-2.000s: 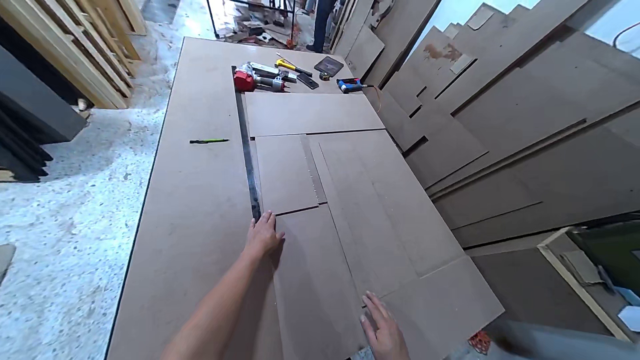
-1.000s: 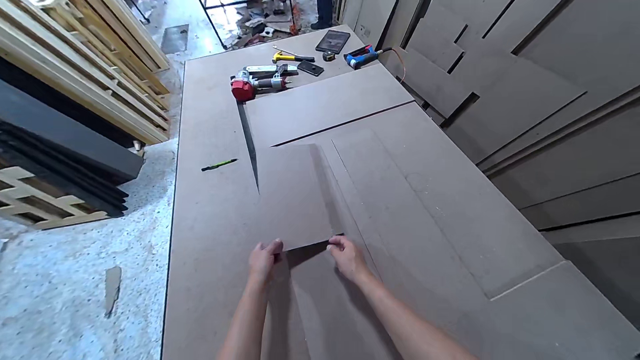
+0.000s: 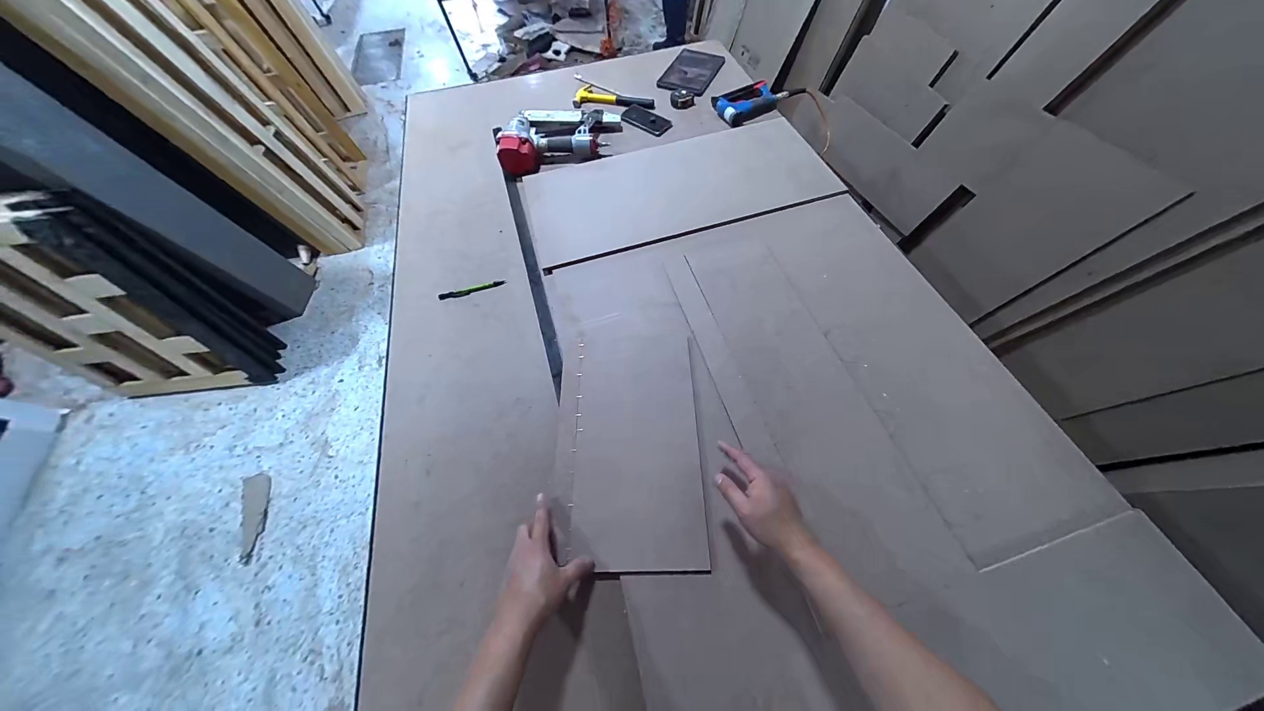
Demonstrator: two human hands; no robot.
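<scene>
A rectangular fibreboard panel (image 3: 632,454) with a row of small marks along its left side lies on larger boards on the worktable. My left hand (image 3: 538,568) touches the panel's lower left corner, thumb at its near edge. Just off its right edge is my right hand (image 3: 760,499), fingers apart and holding nothing. A dark metal strip (image 3: 538,286) runs beyond the panel, partly covered by it. Farther up lies another board (image 3: 681,188). To the left of the strip rests a green and black pen (image 3: 472,289).
At the table's far end lie a red nail gun (image 3: 533,146), a yellow and black hammer (image 3: 612,98), a phone (image 3: 647,120), a tape measure (image 3: 682,99), a tablet (image 3: 691,71) and a blue tool (image 3: 748,105). Boards (image 3: 1086,197) lean at right; wooden frames (image 3: 237,109) stand at left.
The panel, gripped by both hands at its near edge a second ago, now lies lower, with marks showing along its left side. My right hand has come off it. The view has shifted.
</scene>
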